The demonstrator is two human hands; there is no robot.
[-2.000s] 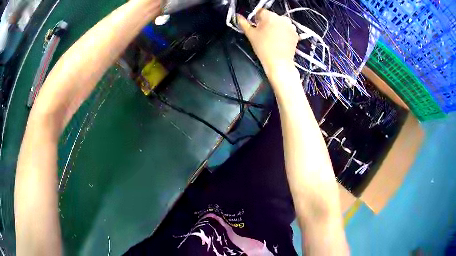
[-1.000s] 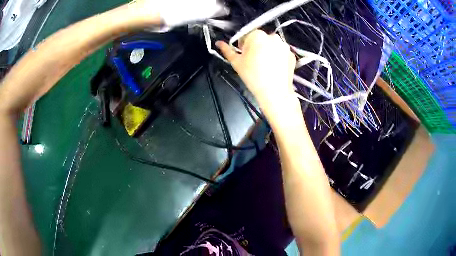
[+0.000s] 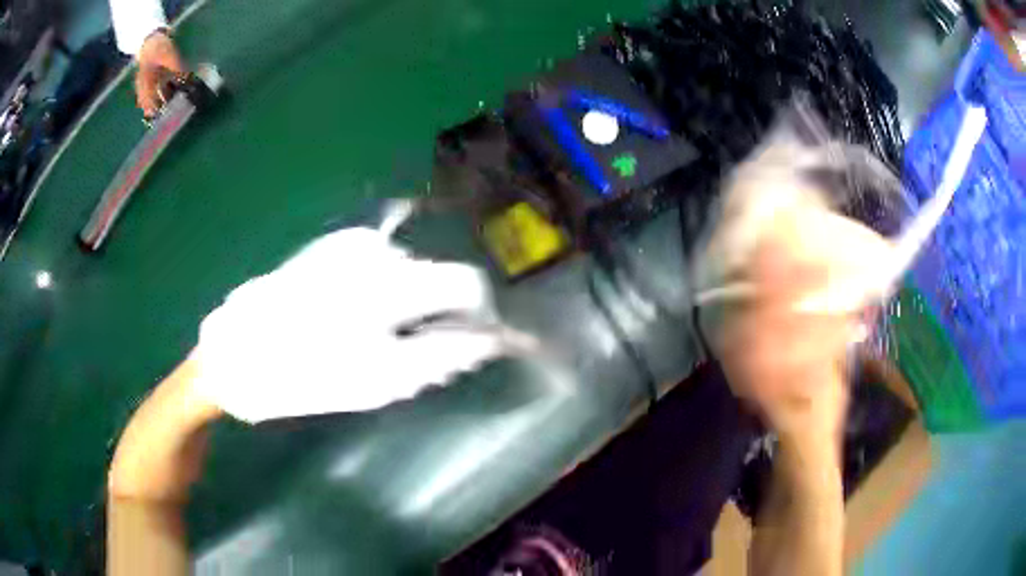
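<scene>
My left hand (image 3: 349, 326), in a white glove, is over the green belt, away from the cables. Its fingertips are blurred, so I cannot tell whether it holds something small. My right hand (image 3: 788, 304) is bare, strongly blurred and closed around white tie strips (image 3: 951, 169). One strip trails up and right across the blue crate. The black cable pile (image 3: 754, 68) lies behind and above my right hand, which hides part of it.
A black box (image 3: 664, 158) with blue-handled cutters (image 3: 579, 152) sits beside a yellow block (image 3: 523, 239). Another person's hand (image 3: 158, 73) touches a tube-shaped part (image 3: 141, 169) on the green belt (image 3: 338, 135). Blue crate (image 3: 990, 281) and open carton (image 3: 894, 450) are at right.
My left hand has left the cable pile and moved down over the belt. My right hand has moved right with the strips. The view has shifted, and another person's hand has appeared.
</scene>
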